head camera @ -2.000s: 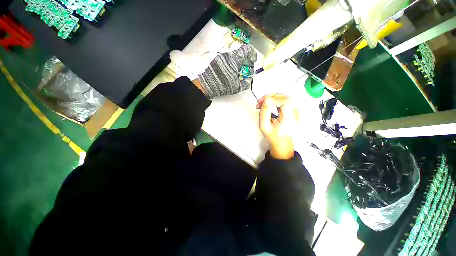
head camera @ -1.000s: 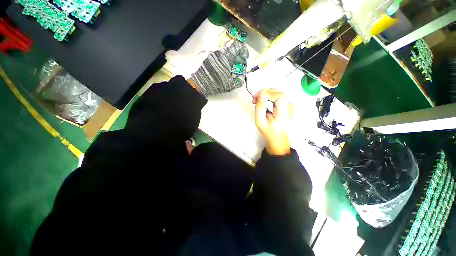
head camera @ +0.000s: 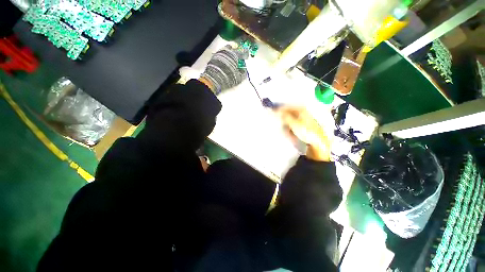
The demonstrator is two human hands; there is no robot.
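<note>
My left hand, in a striped grey knit glove, holds a small green circuit board at its fingertips over the white work surface. A thin black cable runs from this board down to a black moulded end at the surface. My bare right hand is motion-blurred, just right of the black end, with thumb and fingers apart and nothing visible in it. Another small green board lies just beyond the glove. The iron's dark tip is right of the held board.
A pale arm slopes over the bench. A green round item stands at the back edge. Loose black cables lie at right, above a clear bag of cables. Board panels sit on the black table at left.
My left hand has moved back and left with the board, away from the iron tip. My right hand has moved right, off the cable's black end, which now shows clear of the fingers.
</note>
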